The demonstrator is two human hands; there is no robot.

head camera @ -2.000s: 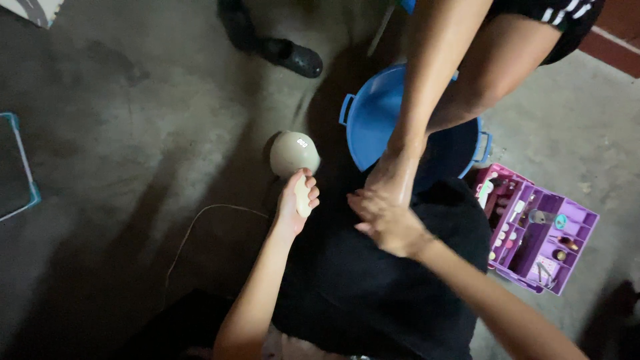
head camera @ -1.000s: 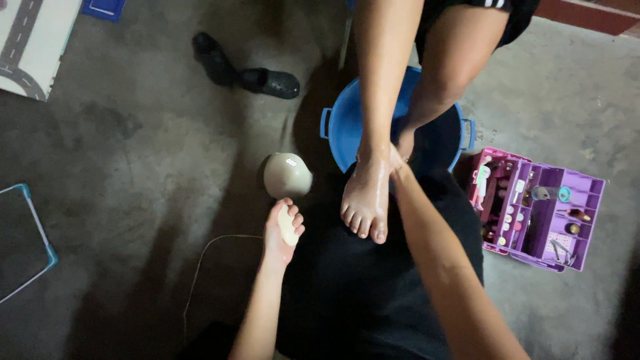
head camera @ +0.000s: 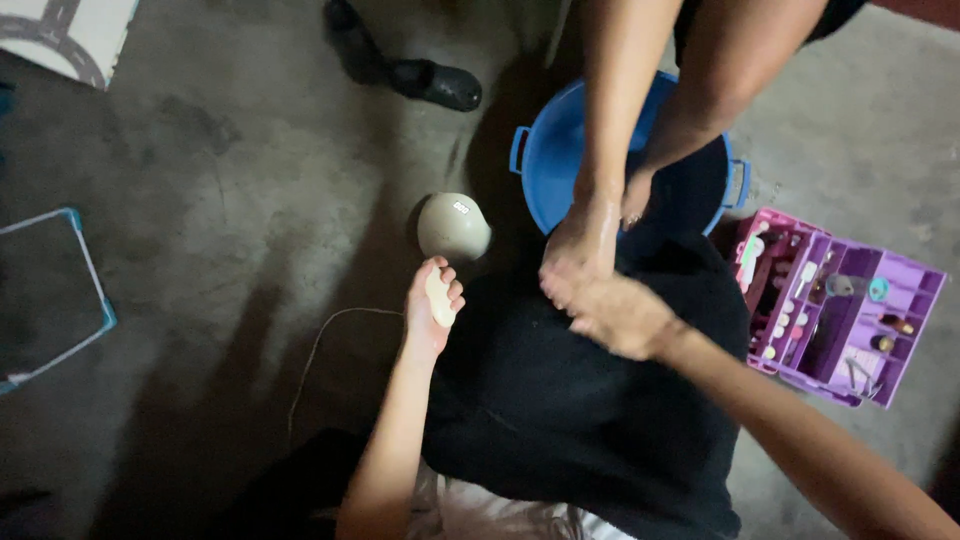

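Observation:
My left hand (head camera: 431, 307) is closed around a pale bar of soap (head camera: 440, 297), palm up, just below a rounded whitish device (head camera: 453, 226) with lit digits. My right hand (head camera: 626, 311), blurred, lies against the toes of another person's wet foot (head camera: 587, 236); it seems to hold nothing, though its fingers overlap the toes. That foot is above a black cloth (head camera: 585, 397) spread over my lap. The person's other foot (head camera: 637, 196) is lower, at the blue basin (head camera: 551, 176), partly hidden by the nearer leg.
A pink and purple organizer case (head camera: 840, 315) with small bottles and tools stands open at the right. Black clogs (head camera: 435, 84) lie on the concrete floor (head camera: 247, 150). A thin cord (head camera: 322, 322) runs at the left, near a white frame with blue corners (head camera: 91, 259).
My right hand has moved from around the ankle one second ago down to the toes of the foot. My left hand still holds the soap, its fingers more curled around it.

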